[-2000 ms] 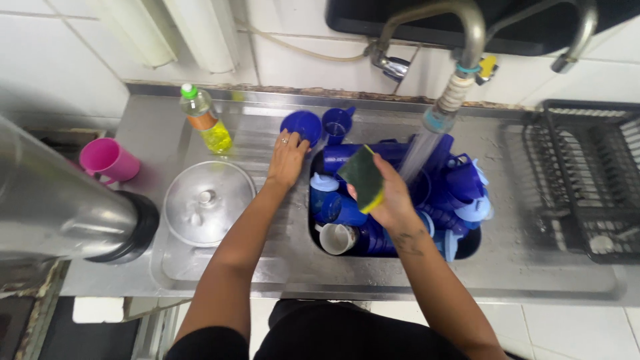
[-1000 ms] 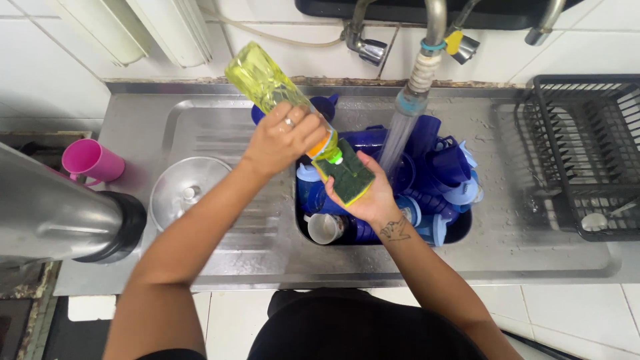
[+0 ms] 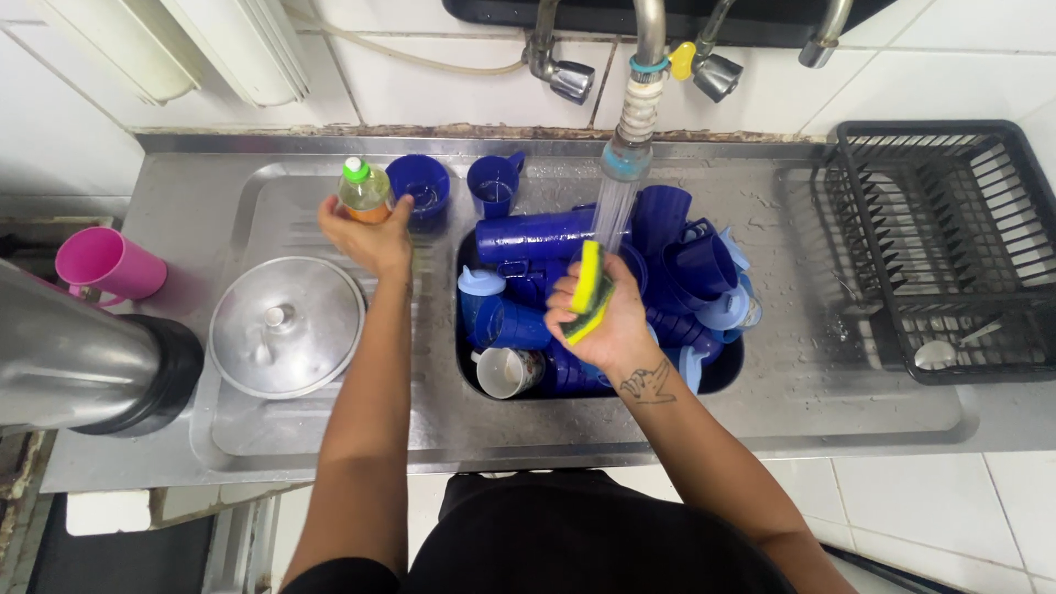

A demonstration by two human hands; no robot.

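Observation:
My left hand [image 3: 371, 243] is wrapped around a bottle of dish soap [image 3: 365, 191] with a green cap, upright on the left of the counter. Beside the bottle are a blue bowl-like cup [image 3: 419, 188] and a blue mug [image 3: 493, 186]. My right hand [image 3: 610, 318] squeezes a folded yellow and green sponge [image 3: 587, 293] over the sink, close to the water stream [image 3: 615, 210] from the faucet. Below it, blue cups [image 3: 536, 238], light blue lids [image 3: 481, 281] and a white mug [image 3: 509, 371] fill the basin.
An aluminum lid [image 3: 289, 330] lies left of my left forearm, near a pink mug [image 3: 111, 266] and a large metal vessel [image 3: 82, 355]. A black dish rack [image 3: 887, 272] holding a spoon [image 3: 935, 355] stands at right. Faucet handles [image 3: 571, 81] project from the tiled wall.
The soap bottle, tilted cap-down over the sponge a second ago, is now upright at the left. My right hand has closed around the sponge, which lay flat in it before.

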